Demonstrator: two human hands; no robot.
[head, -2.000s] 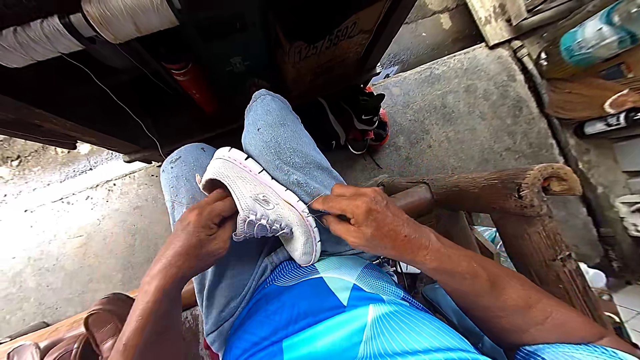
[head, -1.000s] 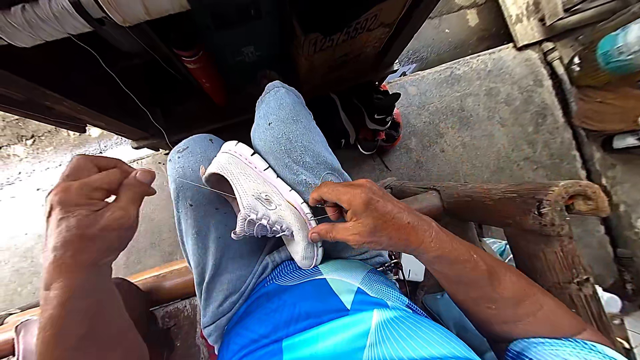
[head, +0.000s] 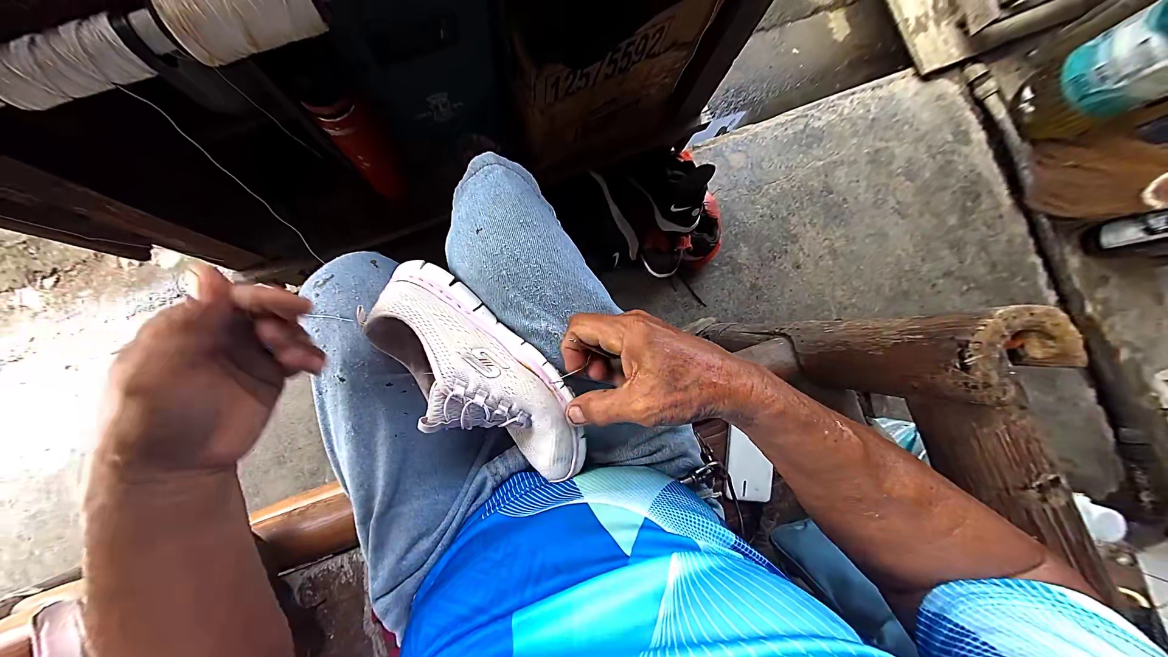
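A light grey mesh sneaker (head: 474,365) with a white sole lies on its side across the lap, heel up-left and toe toward the blue shirt. At the sole near the toe, my right hand (head: 639,370) pinches a thin thread or needle, its thumb against the shoe. My left hand (head: 205,365) is raised left of the shoe, slightly blurred, with its fingers bent. A fine thread (head: 330,318) runs from near its fingers to the shoe's heel opening. Whether that hand grips the thread cannot be told.
Spools of white thread (head: 237,23) hang at the upper left, on a dark wooden cabinet (head: 109,214). Black and red shoes (head: 680,214) stand beyond the knees. A wooden armrest (head: 876,351) is under the right forearm's side. A plastic bottle (head: 1118,64) lies at the upper right.
My left hand was at the shoe two seconds ago, then moved out to the left and stays raised there. My right hand remains beside the sole.
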